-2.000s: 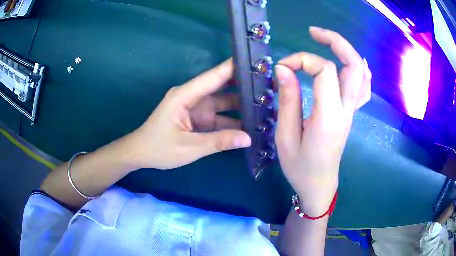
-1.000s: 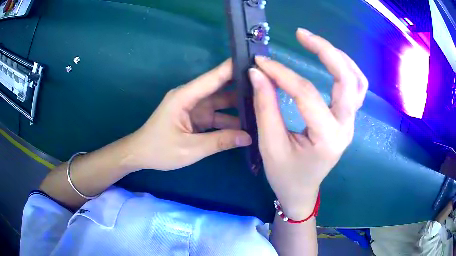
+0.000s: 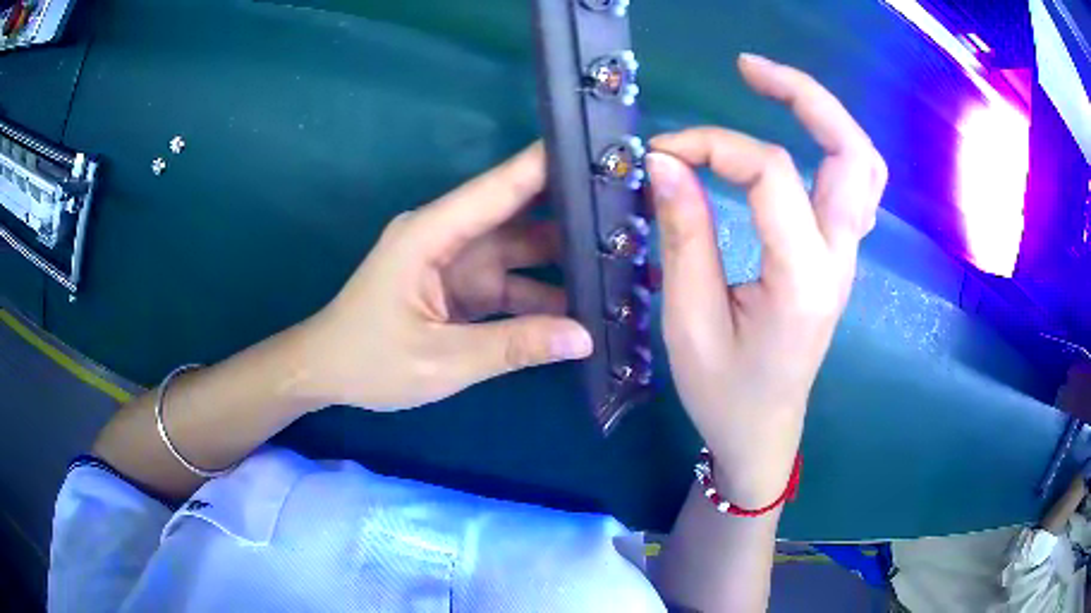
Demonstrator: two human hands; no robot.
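A dark grey fixture bar (image 3: pixel 566 204) is held nearly upright above the green mat, its top end cut off by the picture's edge. Several small round modules (image 3: pixel 621 163) with amber centres and whitish tabs sit in a row along it. My left hand (image 3: pixel 419 293) grips the bar from the left, thumb in front and the other fingers partly hidden behind it. My right hand (image 3: pixel 754 252) is right of the bar. Its thumb and index fingertips are close together at the tabs of one module; whether they touch or pinch it cannot be told.
Two tiny whitish parts (image 3: pixel 168 156) lie on the green mat (image 3: pixel 287 156) at left. A pale frame fixture (image 3: pixel 46 198) lies at the left edge. A purple-white lamp (image 3: pixel 993 192) glows at right. Part of another person's pale clothing (image 3: pixel 969 575) shows at bottom right.
Since one second ago my right thumb and index finger have moved right, off the bar's face, uncovering the lower modules. My left hand still holds the bar, shifted very slightly left.
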